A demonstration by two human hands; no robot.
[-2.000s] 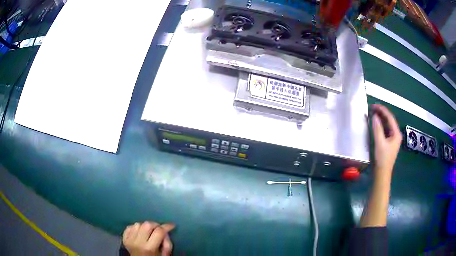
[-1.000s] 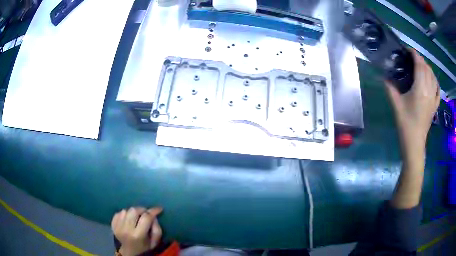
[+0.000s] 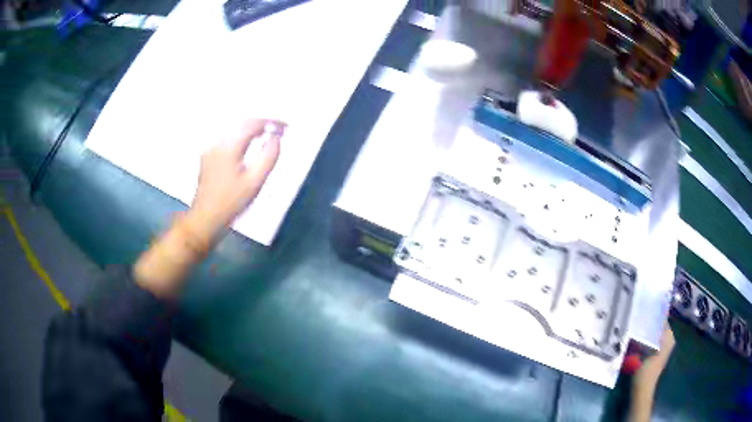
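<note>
My left hand [image 3: 235,173] is over the white sheet [image 3: 272,82], blurred, with thumb and fingers a little apart and nothing visible between them. My right hand [image 3: 651,371] is at the machine's front right corner beside the red button [image 3: 632,363]; its fingers are mostly hidden, so its hold cannot be told. The silver fixture [image 3: 528,268] sits empty on the pale sliding plate [image 3: 495,330], which sticks out over the machine's front. A black fan shroud [image 3: 260,10] lies at the top of the white sheet, cut off by the picture's edge.
Behind the fixture is a blue bar [image 3: 561,157] with a rounded white pad [image 3: 547,117], below a red-brown column [image 3: 567,41]. A white round disc [image 3: 448,58] is at the machine's left rear. Fan shrouds [image 3: 699,303] lie at the right on the green bench [image 3: 305,330].
My left hand has moved up from the bench's front edge to over the white sheet. My right hand no longer shows the black shroud and has come down by the red button. The view has turned left.
</note>
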